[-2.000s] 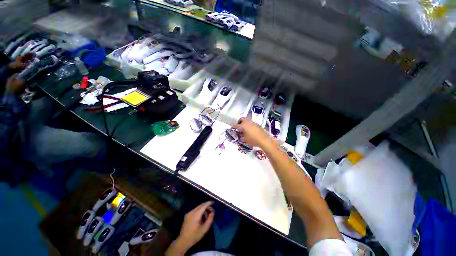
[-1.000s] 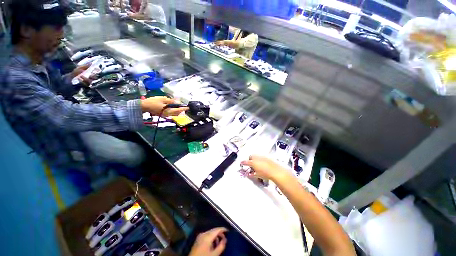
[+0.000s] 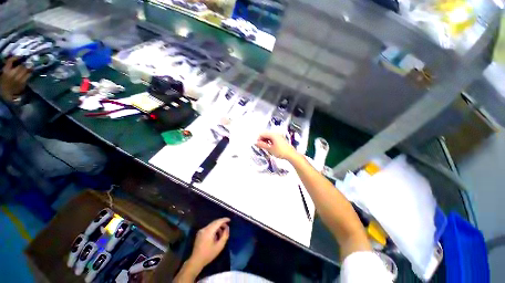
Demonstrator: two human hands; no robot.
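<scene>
My right hand [image 3: 272, 146] is over the white sheet [image 3: 238, 199], fingertips together at a cluster of small metal and wired parts [image 3: 266, 162]. The view is blurred, and I cannot tell whether the fingers grip a part. My left hand [image 3: 211, 239] hangs below the bench edge near my lap, fingers loosely curled, with nothing seen in it. A black electric screwdriver [image 3: 210, 160] lies on the sheet left of the parts. Thin dark tweezers [image 3: 305, 202] lie on the sheet under my right forearm's left side. A green circuit board [image 3: 176, 136] lies at the sheet's left edge.
A translucent compartment tray [image 3: 252, 110] holds white shells behind the sheet. A white shell [image 3: 320, 152] stands right of it. A black box [image 3: 173, 110] is at left. Finished units lie in a cardboard box [image 3: 47, 243]. A white bag [image 3: 396, 204] is at right. A person's hand [image 3: 15, 76] is far left.
The view has swung right and down since one second ago. The neighbour's arm has withdrawn from the black box. My right hand stays over the small parts. The tweezers now show on the sheet.
</scene>
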